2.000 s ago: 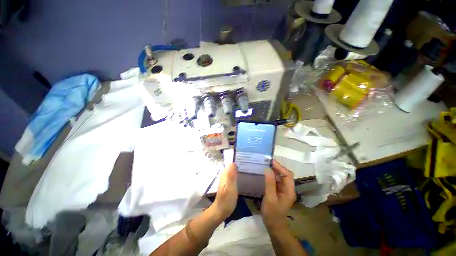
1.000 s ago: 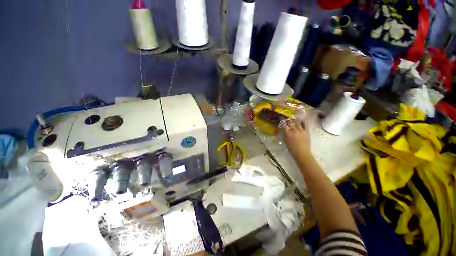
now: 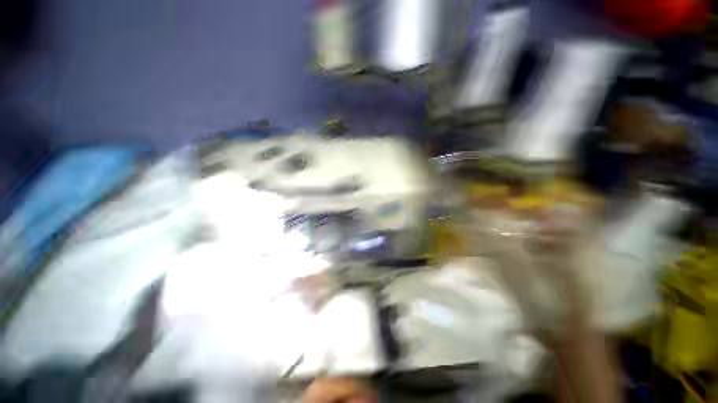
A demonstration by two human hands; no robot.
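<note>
The whole view is badly blurred. My right hand is a smear at or over the plastic bag with yellow items on the right; its fingers and any hold cannot be made out. My left hand shows only in part at the bottom edge, below the machine; its fingers are cut off or blurred. White fabric pieces glare brightly at the left end of the cream-white overlock machine. The needle area is lost in the glare. No smartphone can be made out.
More white fabric lies at left, with a light blue bundle beyond it. Tall white thread cones stand behind right, and a shorter white cone is at right. Yellow cut pieces are at far right.
The phone held in both hands two seconds ago is no longer discernible. My right hand has gone to the plastic bag. Since one second ago the view has swung left, and part of my left hand shows clearly at the bottom.
</note>
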